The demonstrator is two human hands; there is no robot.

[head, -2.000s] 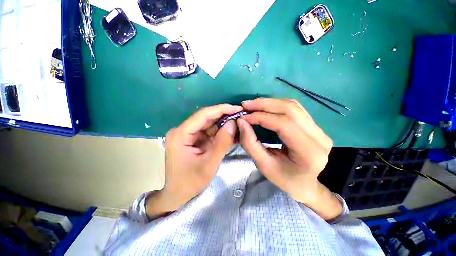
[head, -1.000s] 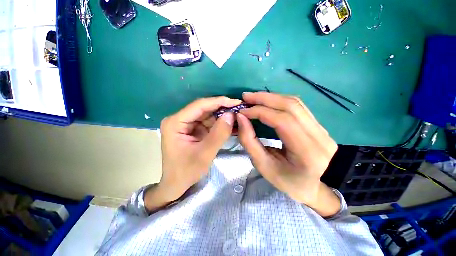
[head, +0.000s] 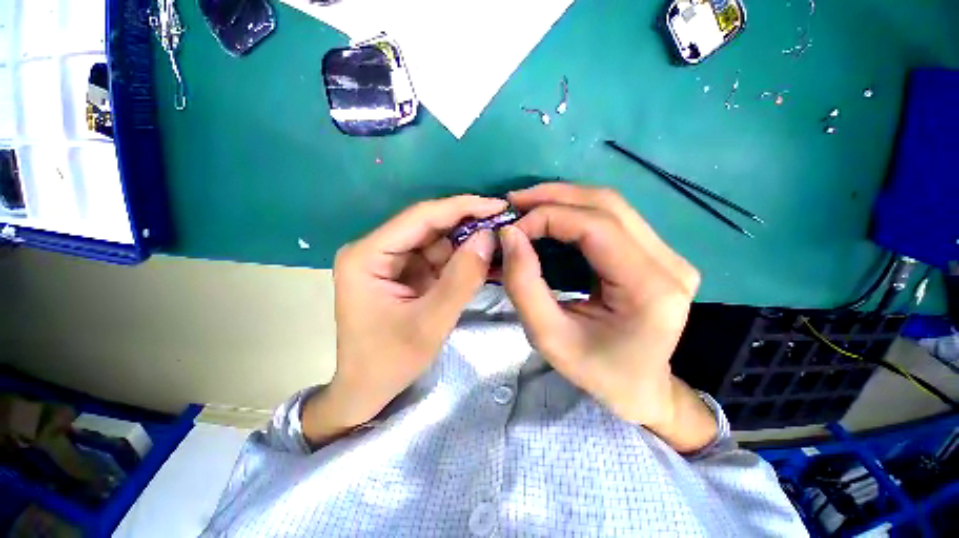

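Note:
A small dark watch body (head: pixel 486 224) with a shiny edge is held edge-on over the front of the green mat, close to my chest. My left hand (head: pixel 405 289) pinches its left side between thumb and fingers. My right hand (head: pixel 605 289) pinches its right side, with thumb and index fingertip on the rim. Both hands are bare. My fingers cover most of the piece, so its faces are hidden.
Black tweezers (head: pixel 686 189) lie on the green mat (head: pixel 263 189). An opened watch body (head: pixel 704 28) is at the back right. A screen assembly (head: pixel 364 88) lies near white paper (head: pixel 452 53). A blue-rimmed tray (head: pixel 131 137) is left, a blue box (head: pixel 923 173) right, a black compartment tray (head: pixel 794 363) below.
The mat and its items have shifted in the picture as the camera moved. Both hands keep hold of the small piece, which has tilted slightly, and my right fingers have shifted a little on its rim.

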